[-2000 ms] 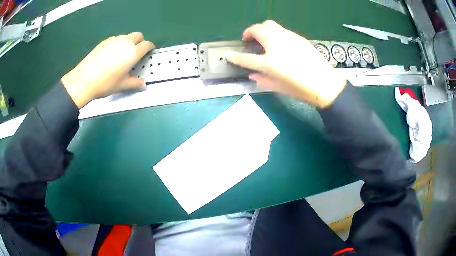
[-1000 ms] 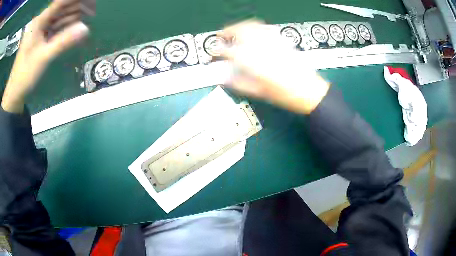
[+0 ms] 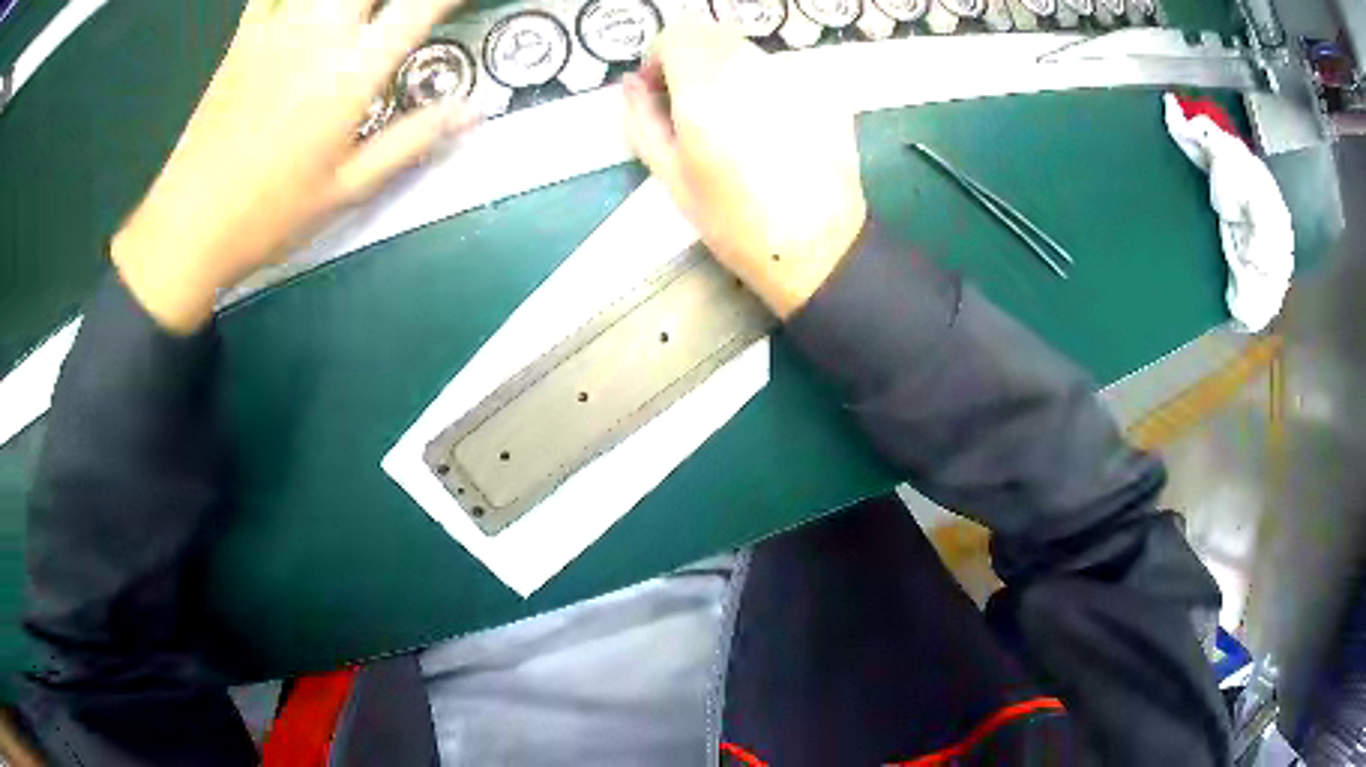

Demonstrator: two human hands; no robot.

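Observation:
Fixture trays with round silver parts lie end to end along the top of the view, partly cut off by its edge. My left hand is over the left end of the trays, fingers apart, slightly blurred. My right hand is just below the trays, fingers bent; whether it holds anything is hidden. A grey-brown cover plate with a row of small holes lies on a white paper sheet. My right wrist hides its upper right end.
Thin tweezers lie on the green surface right of the paper. A white bundle with a red edge lies at the far right. A long white strip runs below the trays. Metal fittings stand at the right end.
My left hand has moved right onto the left end of the trays. My right hand has moved down, nearer the paper. The tweezers now show on the surface. The trays sit higher in view.

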